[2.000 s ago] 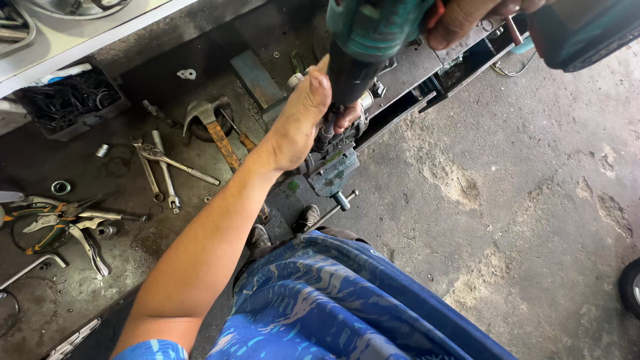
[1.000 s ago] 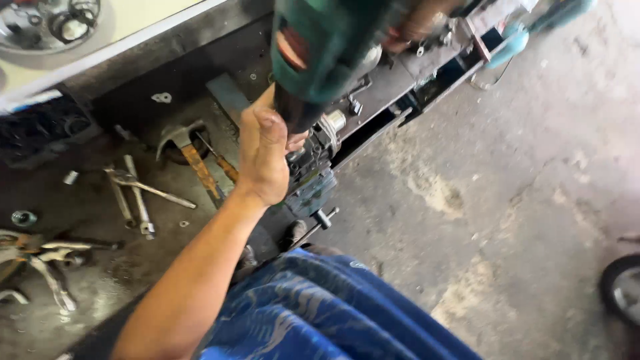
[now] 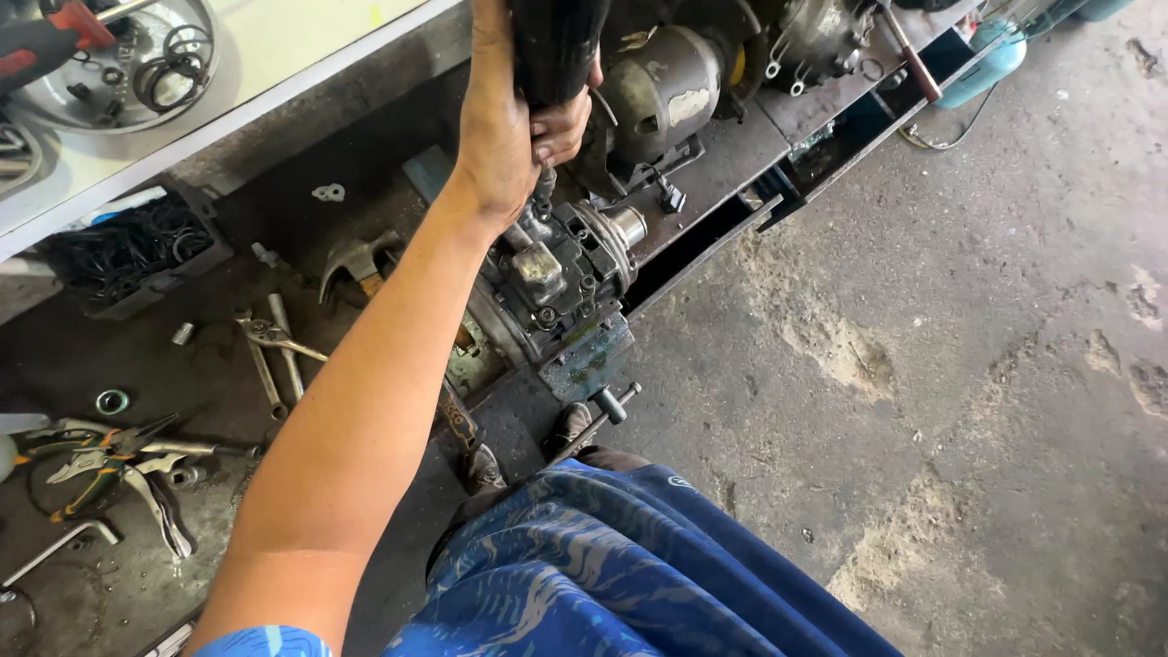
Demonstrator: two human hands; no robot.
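Note:
At the top centre, my left hand point(image 3: 511, 137) is wrapped round the black nose of a power tool point(image 3: 558, 46). Its socket or bit end point(image 3: 545, 187) points down at a dark metal pump-like assembly point(image 3: 566, 265) with bolts and a round shaft end. That assembly sits in a bench vise point(image 3: 589, 356), whose handle point(image 3: 602, 420) sticks out toward me. My right hand is outside the frame. A claw hammer point(image 3: 360, 260) lies partly behind my left forearm.
Wrenches point(image 3: 274, 342), pliers point(image 3: 109, 456) and a hex key point(image 3: 64, 547) lie on the bench at left. A bin of black rings point(image 3: 137, 246) stands near a raised shelf with a metal dish point(image 3: 173, 82). A cylindrical motor-like part point(image 3: 662, 91) and open drawers point(image 3: 703, 255) are at right.
The power tool's body and my right hand, seen at the top two seconds ago, have passed out of view. My left hand stays round the tool's nose. The view has shifted.

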